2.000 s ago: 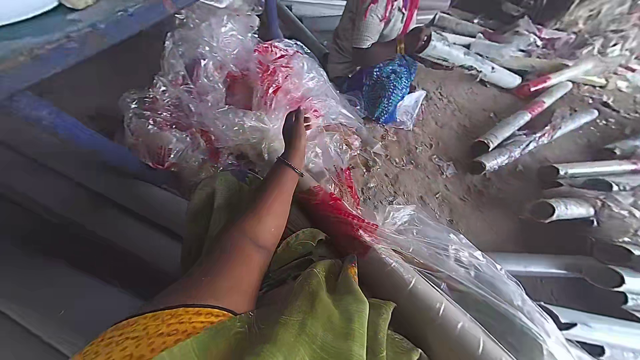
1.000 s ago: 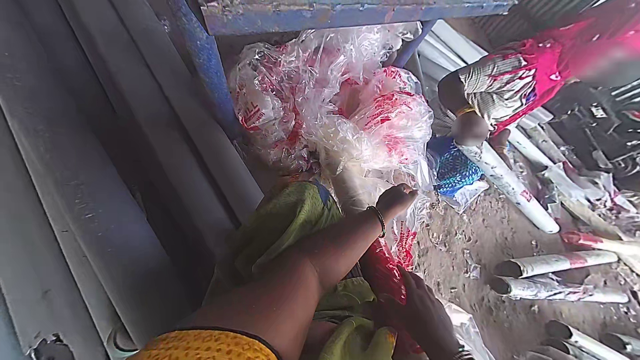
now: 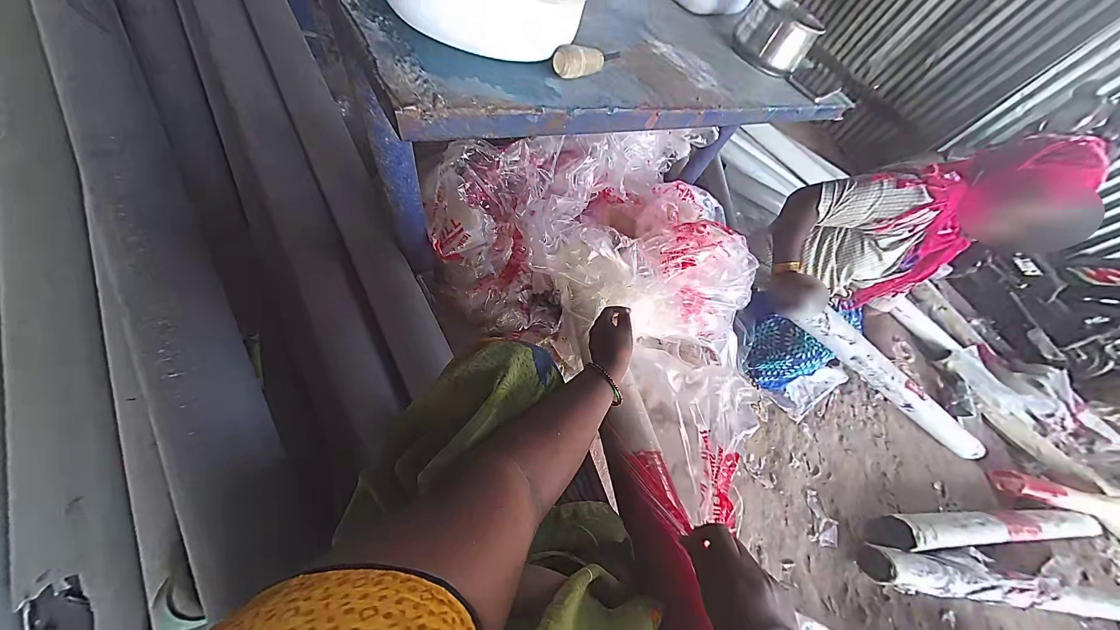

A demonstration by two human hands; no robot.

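Observation:
A long pipe in clear plastic film with red print lies across the green cloth of my clothing. My left hand, with a beaded bangle on the wrist, is closed on the film at the pipe's upper part. Lower down, my right hand grips the film where the red print bunches; its fingers are partly hidden. Loose film spreads between my hands, to the right of the pipe. Just beyond my left hand, a large heap of crumpled clear plastic film lies under the table.
The blue table holds a white container, a wooden-handled tool and a metal can. Large grey pipes lie at left. At right, a person holds a wrapped pipe; several pipes lie on the ground.
My right hand, unseen in the first frame, has come into view and holds the film. The film has been drawn out to the pipe's right since one second ago. The view has shifted widely.

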